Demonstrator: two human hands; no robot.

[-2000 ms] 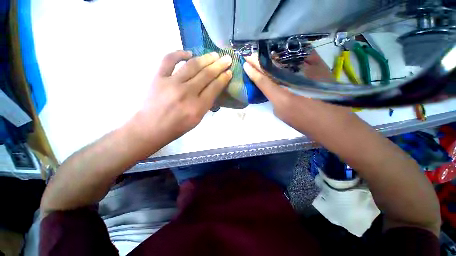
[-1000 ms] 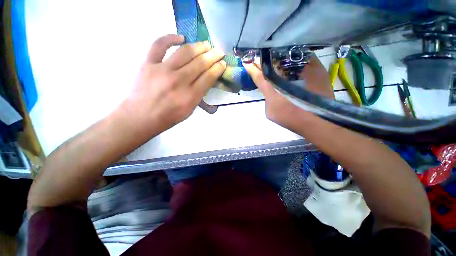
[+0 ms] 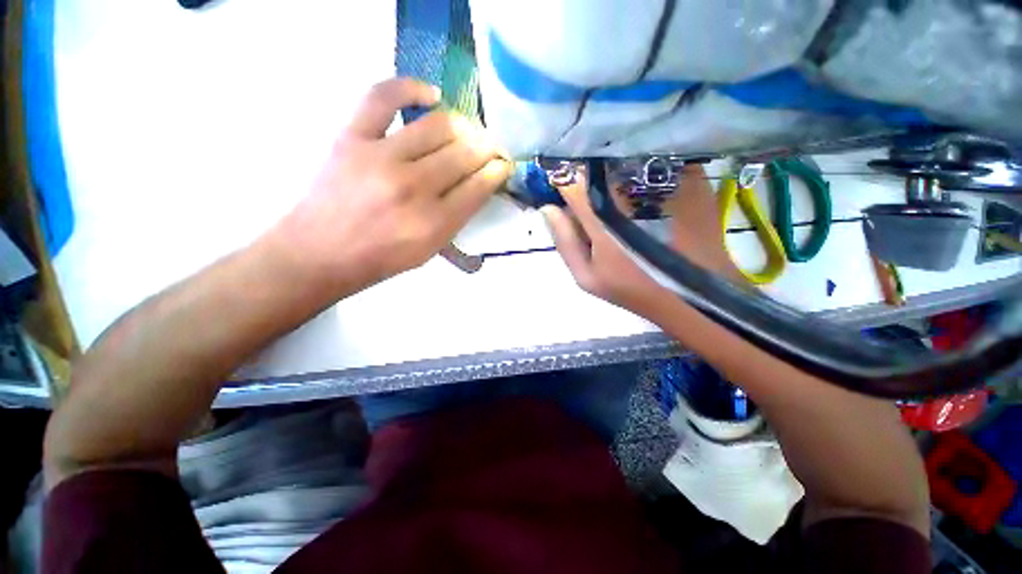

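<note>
A plaid cut piece [image 3: 431, 54] in blue, green and yellow lies at the left of the white sewing machine head [image 3: 717, 67]. Its near end is at the presser foot [image 3: 563, 175]. My left hand [image 3: 409, 191] presses on the cloth with bent fingers, just left of the presser foot. My right hand [image 3: 588, 230] has its fingertips on the short blue end of the cloth, right beside the foot. The needle tip is too small to make out. The machine head and a dark curved band hide part of my right hand.
Scissors with yellow and green handles [image 3: 799, 213] lie right of the needle area. Snips with orange-brown handles [image 3: 891, 280] lie farther right. The white table has a ruler-marked front edge [image 3: 448, 361]. White cloth [image 3: 734, 482] hangs below it. A red bin [image 3: 966, 482] stands at lower right.
Less of the plaid cloth shows on the near side of the foot, and more shows behind my left hand. The view has shifted, with more of the machine head in it. Both hands stay on the cloth.
</note>
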